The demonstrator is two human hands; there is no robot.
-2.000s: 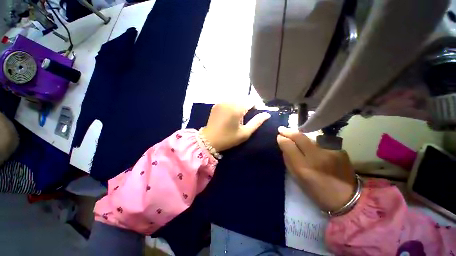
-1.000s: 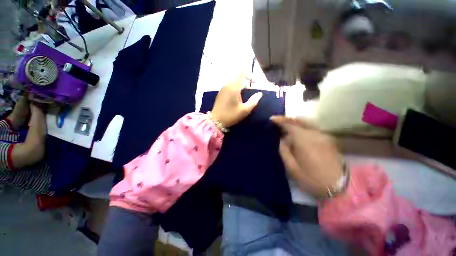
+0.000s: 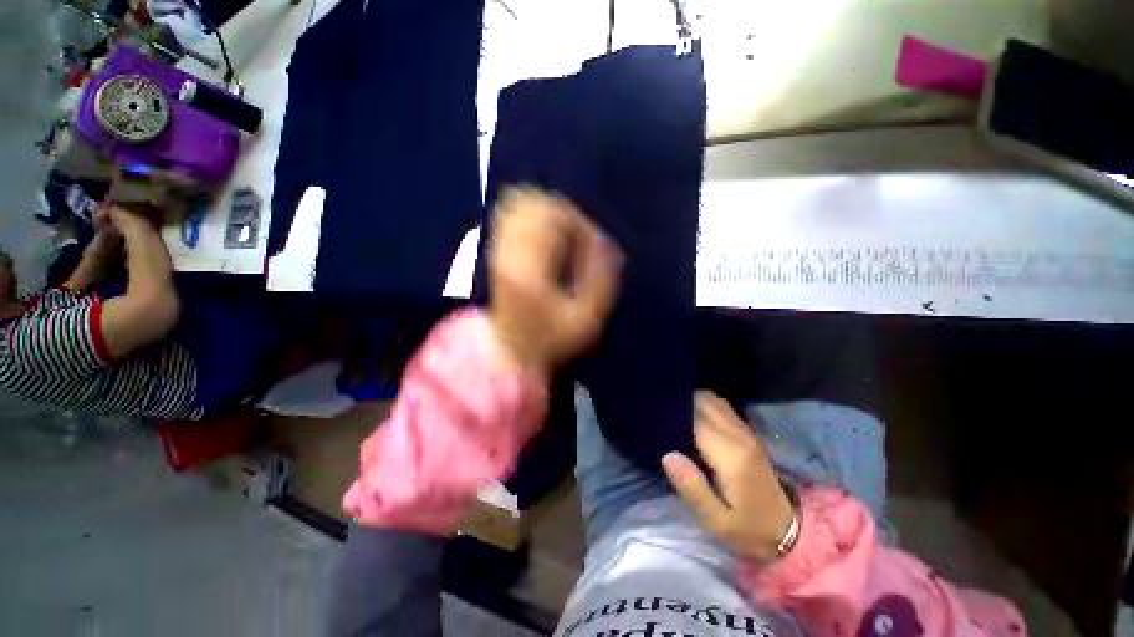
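A long navy cut panel [image 3: 622,162] runs from the needle area at the top edge, over the white table's front edge and down to my lap. My left hand [image 3: 547,274], blurred, is over the panel's left part near the table edge, fingers curled; whether it grips cloth I cannot tell. My right hand [image 3: 731,483] is low over my lap, thumb and fingers at the panel's hanging right edge, the cloth's lower end between them. Only the small metal parts at the needle [image 3: 683,37] show; the machine head is out of view.
Other navy panels [image 3: 386,162] lie on the table to the left. A purple device [image 3: 162,125] and a person's arm [image 3: 139,280] are further left. A ruler scale [image 3: 846,265] marks the table front. A magenta scrap [image 3: 939,67] and black rectangular object [image 3: 1063,106] lie upper right.
The view has tilted down toward my lap, and the machine head has left the picture. My right hand has moved from beside the needle down to the panel's lower part; my left hand has moved back from the needle.
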